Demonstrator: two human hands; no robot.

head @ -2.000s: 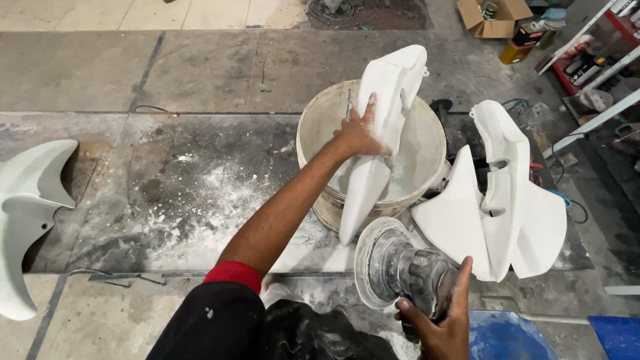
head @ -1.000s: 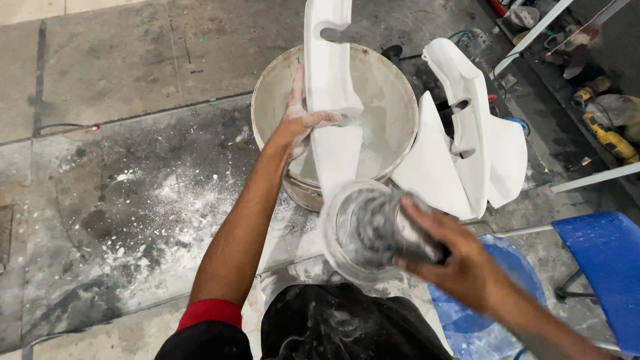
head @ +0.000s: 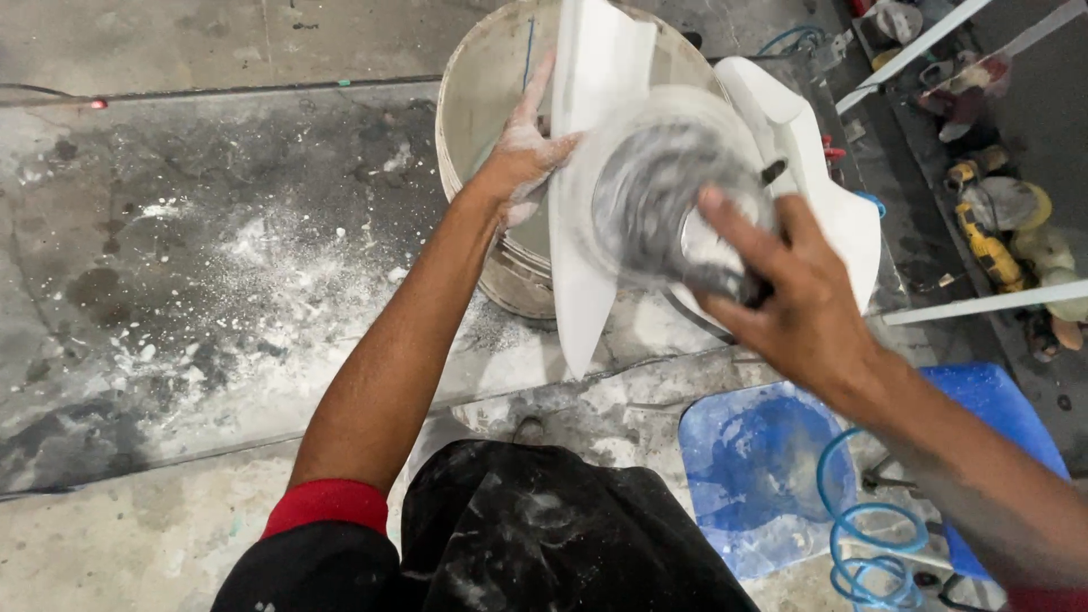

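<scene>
My left hand (head: 527, 161), dusted white, grips the left edge of a long white molded panel (head: 586, 255) with a pointed lower end. The panel stands over a large round bucket (head: 459, 110) with a dusty rim. In my right hand (head: 790, 280) is a round power sander (head: 671, 187), blurred, with a pale disc and a grey, dusty body. Its disc overlaps the panel's right side; whether the two touch cannot be told. Another white molded panel (head: 837, 221) lies behind the sander to the right, partly hidden.
White powder (head: 289, 289) is spread over the dark surface left of the bucket. A dusty blue plastic seat (head: 756, 467) is at the lower right beside a coiled blue air hose (head: 875, 518). A yellow power tool (head: 990, 246) lies on a shelf at the right behind white bars.
The panel in my left hand has been turned, its pointed end now down beside the bucket. The sander has moved up from below the bucket to the panel's right side. The view has shifted.
</scene>
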